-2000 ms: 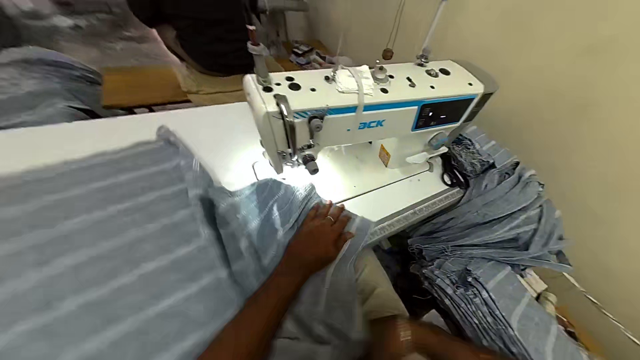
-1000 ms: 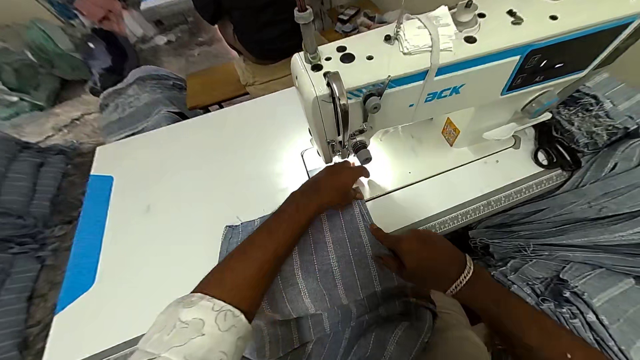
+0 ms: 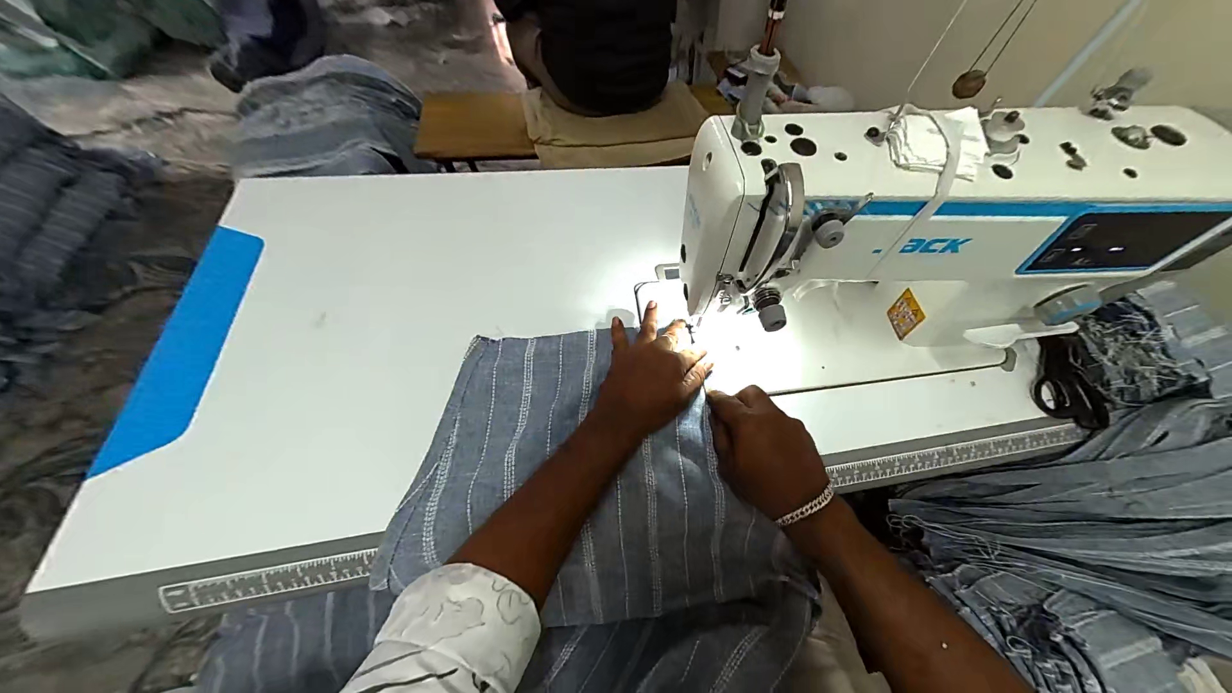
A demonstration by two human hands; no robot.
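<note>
A blue-grey striped cloth (image 3: 520, 414) lies on the white table of a Jack sewing machine (image 3: 962, 212) and hangs over the front edge. My left hand (image 3: 654, 371) presses on the cloth with spread fingers, just in front of the lit needle area (image 3: 707, 313). Close to its right, my right hand (image 3: 765, 448) pinches the cloth's right edge between thumb and fingers. The needle tip and presser foot are hard to make out in the glare.
Black scissors (image 3: 1068, 385) lie at the table's right, beside heaped striped cloth (image 3: 1107, 500). A ruler strip (image 3: 279, 582) runs along the front edge. Beyond the table, a person (image 3: 606, 48) sits on a wooden bench (image 3: 472, 125) near a cloth pile (image 3: 327, 115).
Two seconds ago the left hand lay on bunched cloth; one second ago both hands were at a flatter piece by the needle. Now more of that cloth lies spread on the table. The view has shifted.
</note>
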